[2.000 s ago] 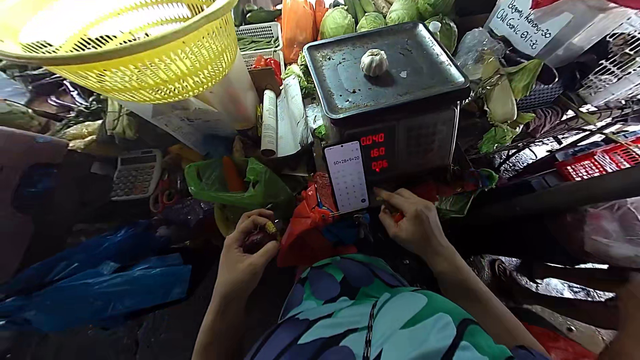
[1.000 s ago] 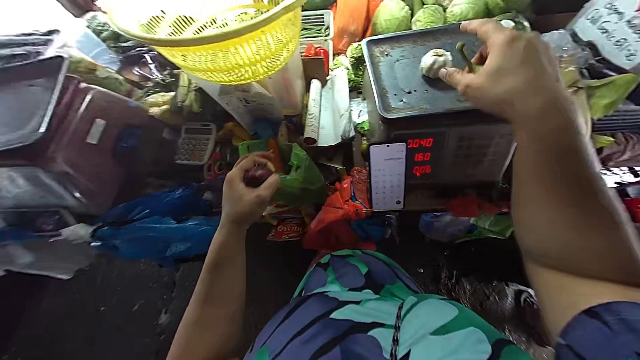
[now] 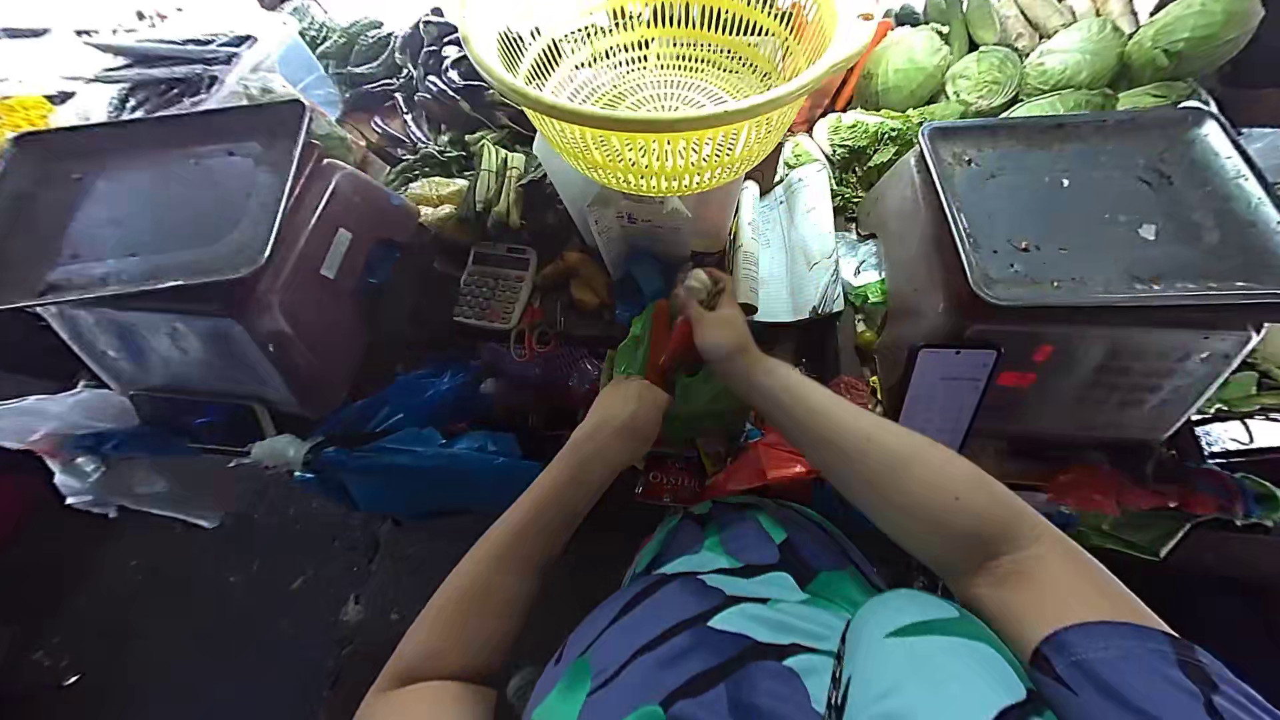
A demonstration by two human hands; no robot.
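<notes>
My right hand grips a garlic bulb above the mouth of a green plastic bag. Carrots stick up from that bag, just below the garlic. At the bag's left side is my left hand, its fingers hidden behind the bag and the carrots, so its hold cannot be made out. To the right, the metal tray of a weighing scale carries only small scraps. A smartphone leans on the scale's front beside the red digits.
A yellow plastic basket hangs or stands over the middle. A second scale is at the left, with a calculator, scissors and blue plastic bags near it. An open notebook lies right of centre; cabbages fill the back right.
My right hand has moved left from the scale tray to the green bag, with the garlic taken off the tray. The onion seen earlier in my left hand is out of sight. The view has swung left.
</notes>
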